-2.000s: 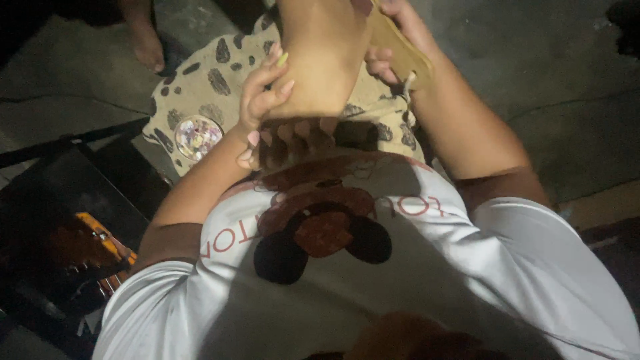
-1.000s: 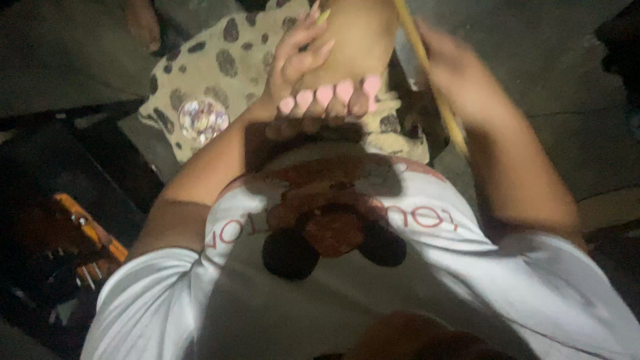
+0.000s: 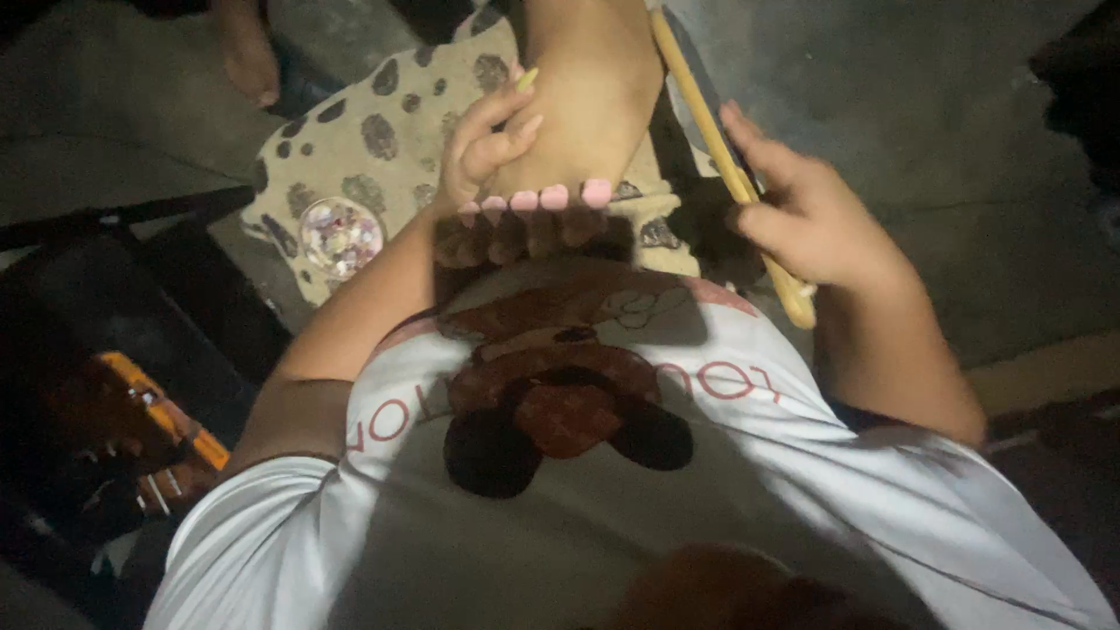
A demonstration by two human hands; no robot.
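Observation:
Another person's foot (image 3: 586,114) lies in front of my chest, its toes toward me with pink nails or pink pieces (image 3: 554,197) along their tips. My left hand (image 3: 490,140) rests against the left side of the foot, fingers bent and slightly apart. A long yellow-edged paddle (image 3: 700,96), perhaps a foot file, is in my right hand (image 3: 801,206), held on edge to the right of the foot. A spotted beige cloth (image 3: 350,140) spreads beneath the foot. The toes' undersides are in shadow.
A round clear container of small mixed pieces (image 3: 341,236) sits on the cloth at left. Another bare foot (image 3: 249,61) stands on the floor at upper left. A dark box or bag with an orange object (image 3: 166,411) is at lower left.
My right hand has moved away from the foot to the right with the paddle, which now shows its edge. The pink on the toes, not visible at first, now shows.

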